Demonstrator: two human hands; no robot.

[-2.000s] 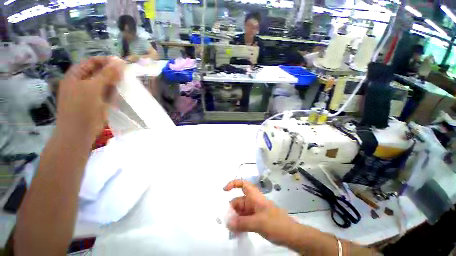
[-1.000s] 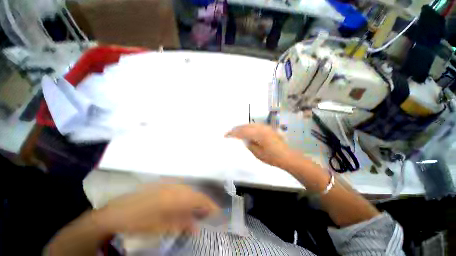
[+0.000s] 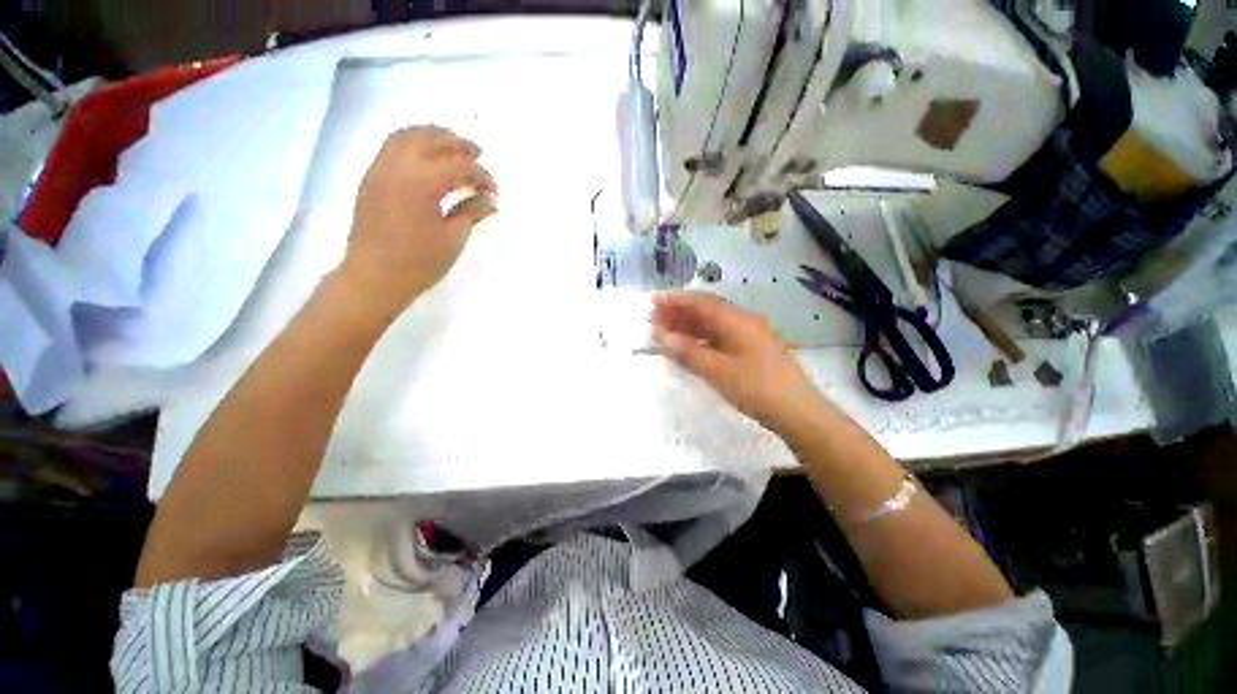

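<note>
The sewing machine head (image 3: 760, 102) stands over the bed, with its presser foot (image 3: 665, 255) at the lower left. My right hand (image 3: 739, 355) is just in front of the foot, fingertips low over the white surface. White on white hides whether they pinch fabric. My left hand (image 3: 418, 210) is left of the needle area with curled fingers. A white patch shows between thumb and fingers; I cannot tell if it is fabric or the table behind. Thin white fabric (image 3: 692, 522) hangs over the table's front edge onto my lap.
Black shears (image 3: 889, 325) lie right of my right hand, beside a white pen (image 3: 906, 258) and a brown-handled tool (image 3: 988, 325). Brown scraps (image 3: 1046, 374) lie further right. White sheets (image 3: 177, 244) lie at left over red material (image 3: 82, 143). Dark checked cloth (image 3: 1051, 203) drapes the machine.
The view has tilted down and closer to the machine. My left hand has moved from the front edge up onto the table. My right hand is now near the presser foot.
</note>
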